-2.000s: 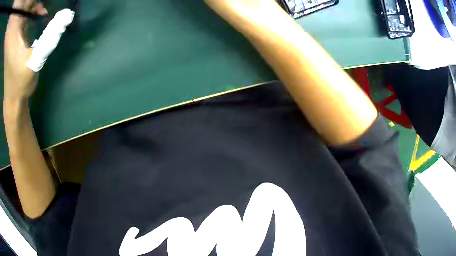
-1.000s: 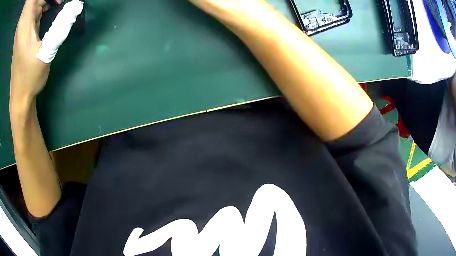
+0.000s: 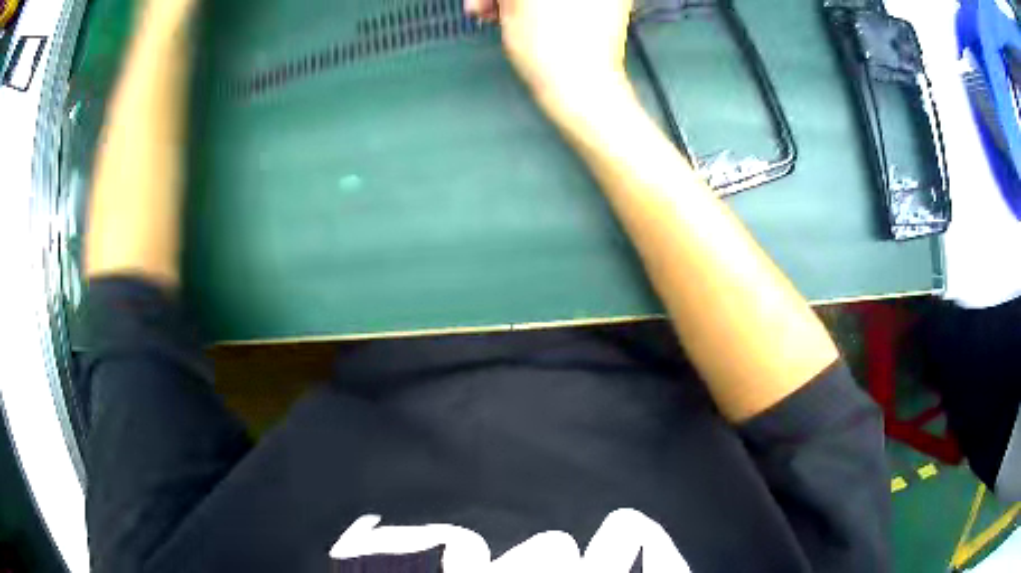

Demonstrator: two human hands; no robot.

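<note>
Rows of tiny black parts (image 3: 347, 50) lie on the green bench mat (image 3: 425, 224) at the top. My right hand (image 3: 560, 34) is at the top edge, at the right end of the rows, partly cut off; whether its fingers hold anything cannot be told. My left hand is out of the picture beyond the top edge; only the blurred left forearm (image 3: 140, 168) shows. A black open plastic frame (image 3: 752, 174) lies on the mat just right of my right forearm.
A second black frame (image 3: 918, 207) lies near the mat's right end. A blue ring-like reel (image 3: 985, 90) sits on a white surface (image 3: 974, 263) at the far right. A pale rail (image 3: 50, 190) runs along the left. Dark clothing of another person shows at the lower right.
My left hand, with its white-wrapped finger, has left the view upward. The view has shifted, so the rows of small parts and more of both frames show. My right hand's wrist and knuckles now show.
</note>
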